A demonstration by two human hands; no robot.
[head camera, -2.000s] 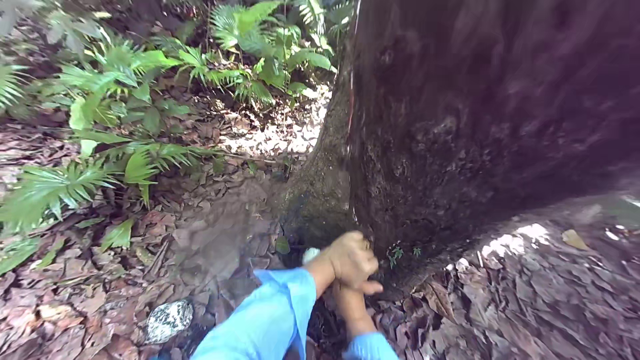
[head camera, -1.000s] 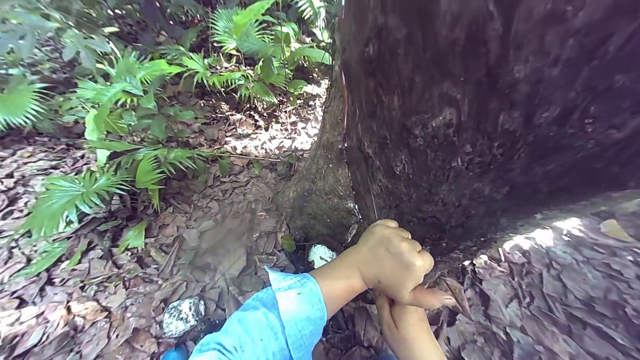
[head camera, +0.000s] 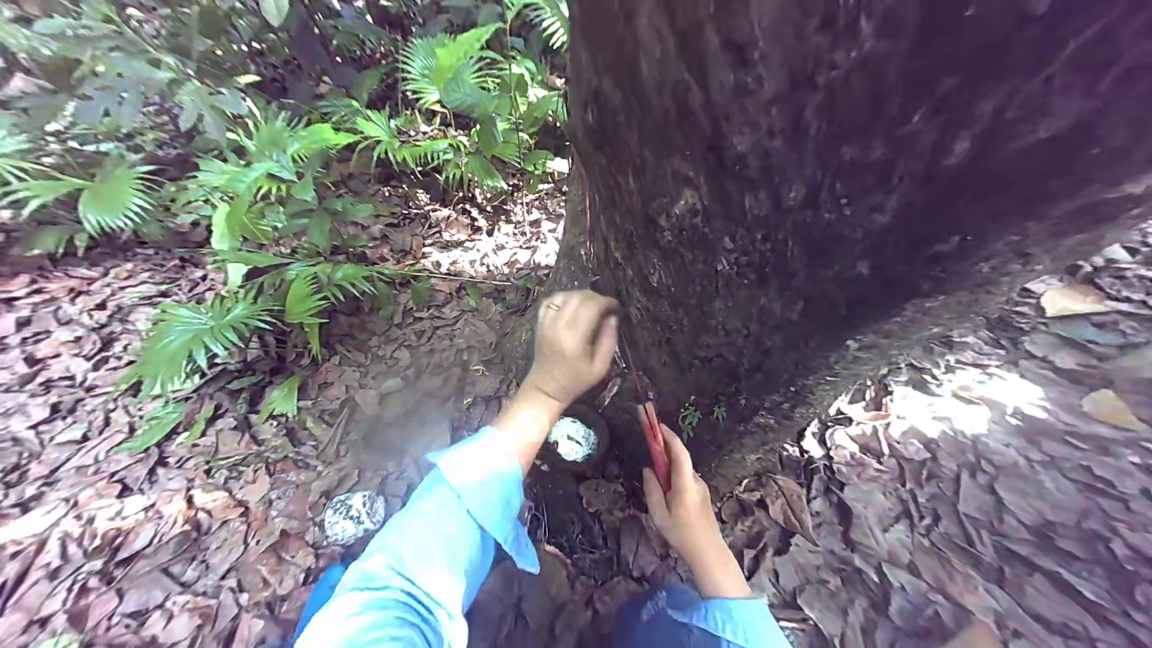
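Observation:
My left hand (head camera: 571, 346), blurred, is curled in front of the base of a large dark tree trunk (head camera: 765, 180). Thin dark bits show by its fingers; whether it grips them I cannot tell. Lower and to the right, my right hand (head camera: 686, 499) is closed on a red handle (head camera: 655, 445) that points up toward the trunk. A thin dark strip runs upward near the handle's top; what it belongs to is unclear. Between the hands and slightly lower lies a rounded white thing (head camera: 573, 439) with a dark rim around it. A mottled white-and-dark lump (head camera: 353, 517) rests left of my left sleeve.
Brown leaf litter (head camera: 135, 486) covers the ground on both sides. Green fan-leaved plants (head camera: 211, 333) grow at the left and upper left. The trunk's base (head camera: 864, 369) slopes out to the right. Small green sprigs (head camera: 691, 418) stand against the bark near my right hand.
My hands were together, left over right, and are now apart, the left one higher. The red handle, not visible before, shows in my right hand.

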